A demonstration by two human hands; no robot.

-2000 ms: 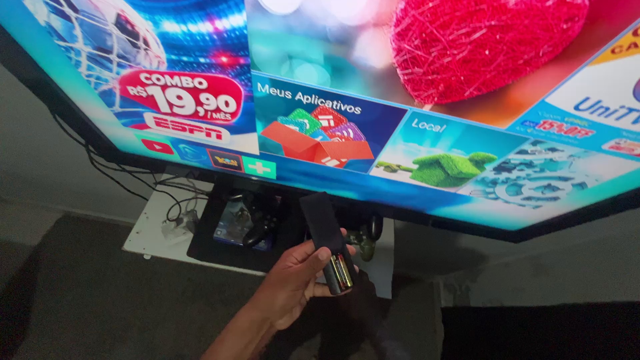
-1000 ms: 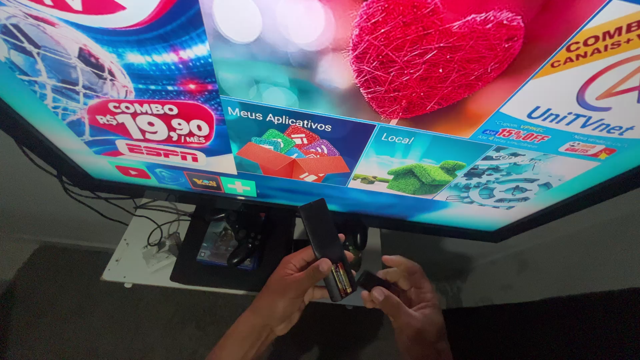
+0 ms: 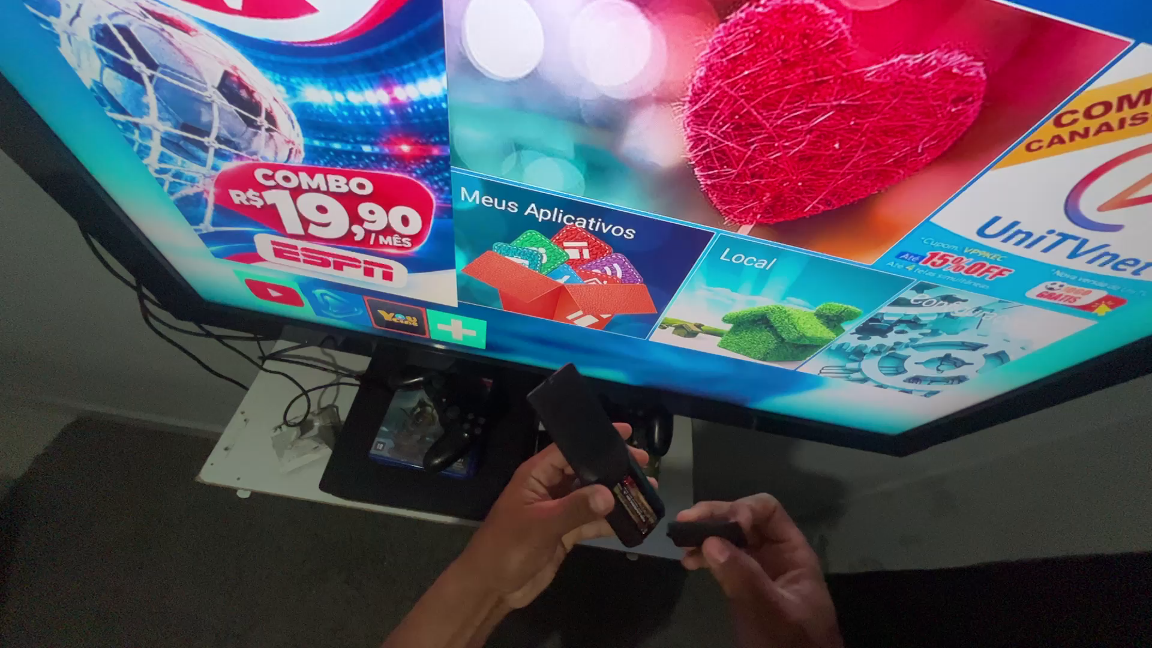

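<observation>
My left hand (image 3: 549,508) holds a black remote control (image 3: 583,427) with its back side up. The battery compartment at the remote's lower end is uncovered, and batteries (image 3: 636,504) show inside it. To the right, my right hand (image 3: 765,562) pinches a small black cover (image 3: 706,534) between thumb and fingers. A short gap separates the cover from the remote's lower end.
A large lit television (image 3: 558,355) spans the view above my hands. Below it, a white shelf (image 3: 270,405) bears a black game controller (image 3: 457,423), a disc case (image 3: 403,436) and a dark flat box or mat. Black cables (image 3: 202,337) hang at the left.
My right hand, out of view in the oldest frame, came in from the right holding the small cover. Since one second ago the cover has turned in its fingers. My left hand keeps the remote.
</observation>
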